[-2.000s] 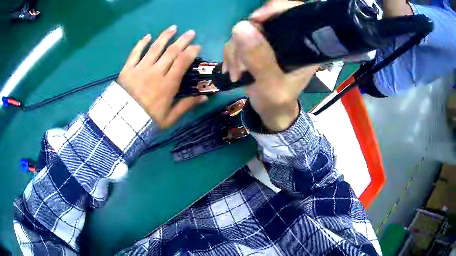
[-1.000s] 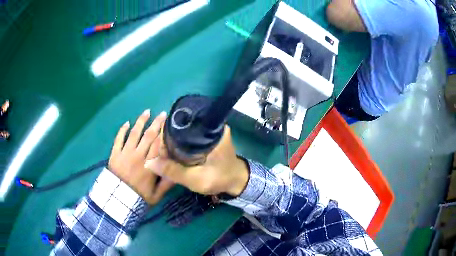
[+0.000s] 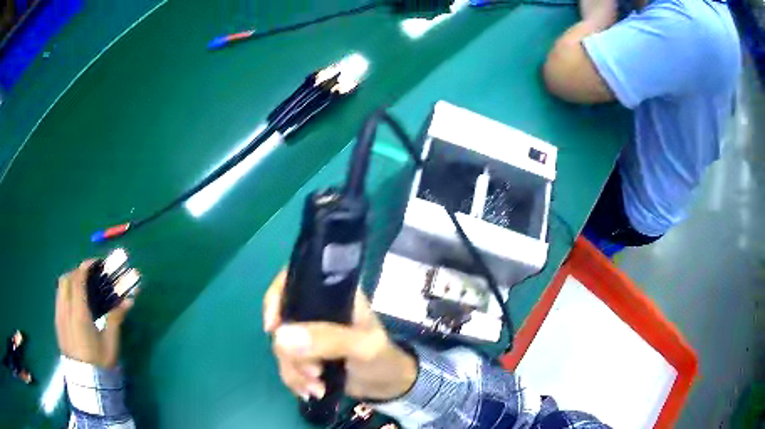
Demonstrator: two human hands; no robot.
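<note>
My left hand (image 3: 80, 323) is at the left edge of the bench view, its fingers closed around a black connector housing pair (image 3: 105, 289) with pale, glaring terminal ends. My right hand (image 3: 344, 352) is near the lower middle and grips the black electric screwdriver (image 3: 327, 264), which stands roughly upright with its cord rising from the top. The driver's tip is down and its bit cannot be made out. Copper terminals (image 3: 362, 411) of another assembly show just right of the driver's lower end, partly hidden by my right hand and sleeve.
A white screw feeder (image 3: 482, 214) stands right of the driver, the cord hanging over it. An orange-red rimmed tray (image 3: 684, 356) is at lower right. A person in blue (image 3: 671, 109) is at upper right. Another black cable assembly (image 3: 298, 105) lies at upper left; a small one (image 3: 17, 356) at far left.
My left hand has moved left, away from my right hand, and now holds a housing pair. The driver has tilted from end-on to side view. The camera view has shifted.
</note>
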